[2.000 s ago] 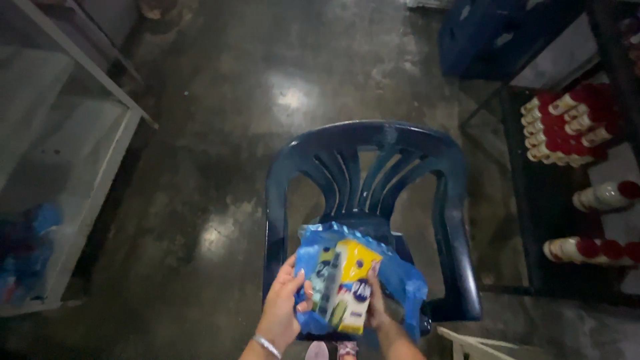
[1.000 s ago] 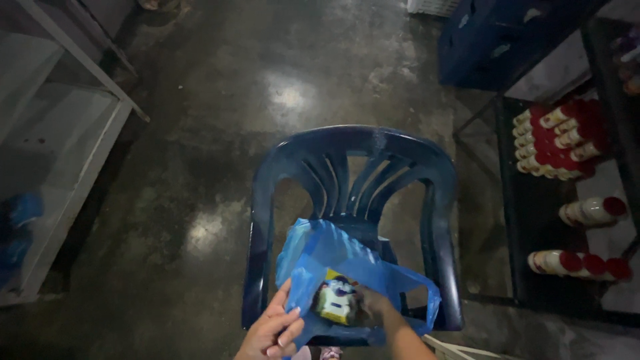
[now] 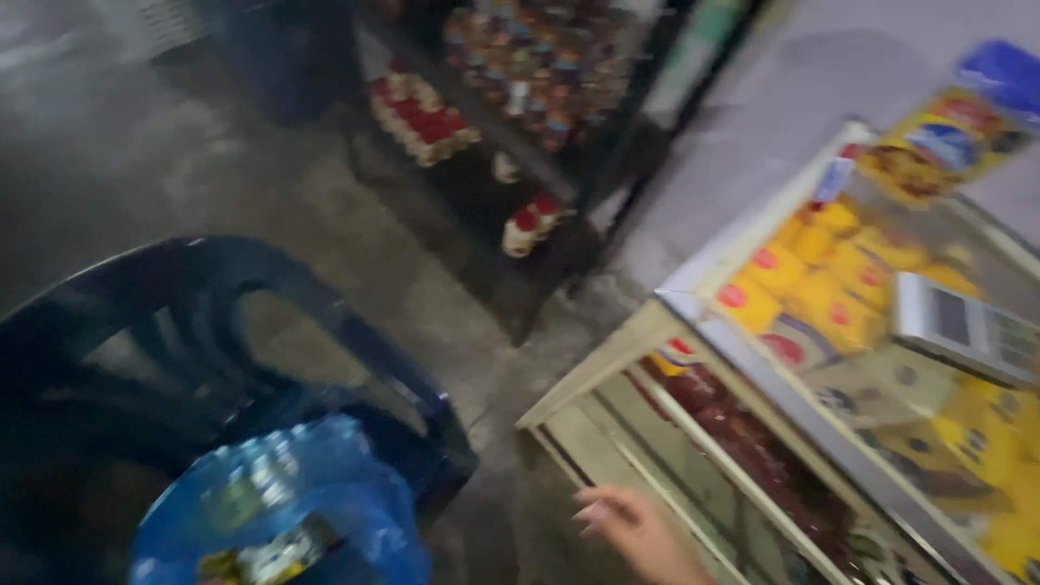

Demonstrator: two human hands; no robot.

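On the seat of a dark blue plastic armchair (image 3: 357, 333) lies a blue plastic bag (image 3: 382, 520), its mouth spread, with printed packets (image 3: 284, 552) inside. My right hand (image 3: 642, 532) is at the bottom centre-right, beside a cream-framed display case (image 3: 601, 366); its fingers are loosely bent, blurred, and nothing shows in them. The left hand is out of view. Yellow packets (image 3: 812, 252) fill the top of the case, and a grey calculator (image 3: 959, 325) rests over them.
Beyond the chair, a dark shelf rack (image 3: 479, 211) holds red-capped bottles (image 3: 422, 122) and many small items. A yellow snack pack (image 3: 942, 146) and a purple-blue packet (image 3: 1007, 77) are at the case's far corner. A dark blue crate (image 3: 276, 57) stands on the floor.
The view has swung far to the right. My right hand has come out of the blue bag and is now by the display case. My left hand, at the bag earlier, has left the view.
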